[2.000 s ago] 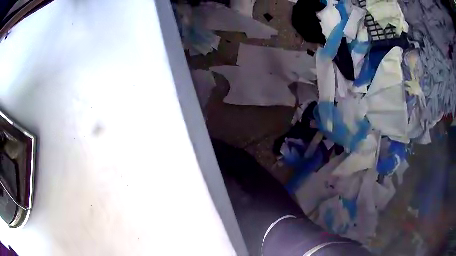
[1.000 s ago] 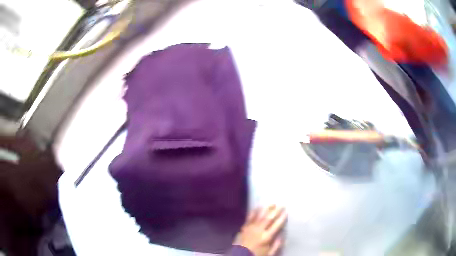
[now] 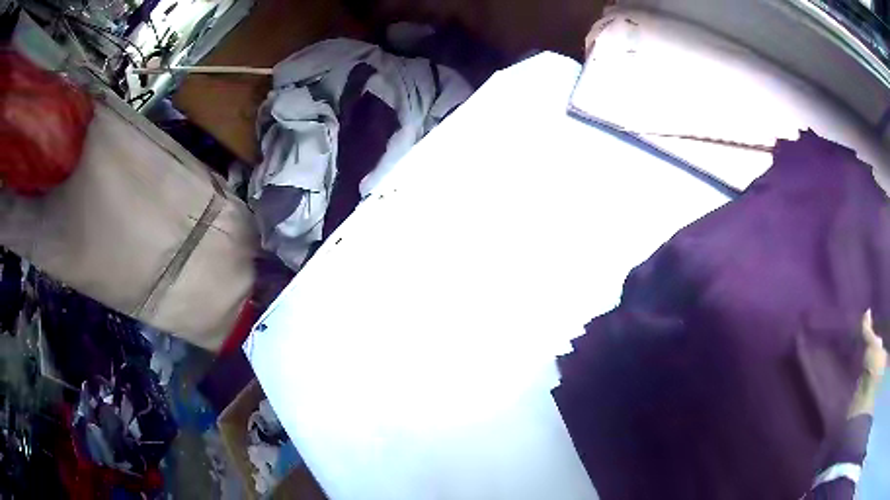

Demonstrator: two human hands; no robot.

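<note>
A dark purple garment panel (image 3: 722,342) lies on the white pressing table (image 3: 439,293), at the right of the view. Its left edge is stepped and jagged. My left hand (image 3: 868,366), as it seems from its side and sleeve, is on the panel near the right rim. It is small and partly seen, with a white-striped purple cuff below it. Whether its fingers grip the cloth cannot be told. My right hand is out of the picture.
A white board or pad (image 3: 683,88) lies at the far right. Beyond the table are crumpled white and purple cloth (image 3: 303,127), a beige wrapped bundle (image 3: 117,225), a red bag (image 3: 39,122) and floor scraps (image 3: 122,420).
The view has swung left, so the panel now appears at the right. The iron has left the picture. The visible hand now shows at the right rim.
</note>
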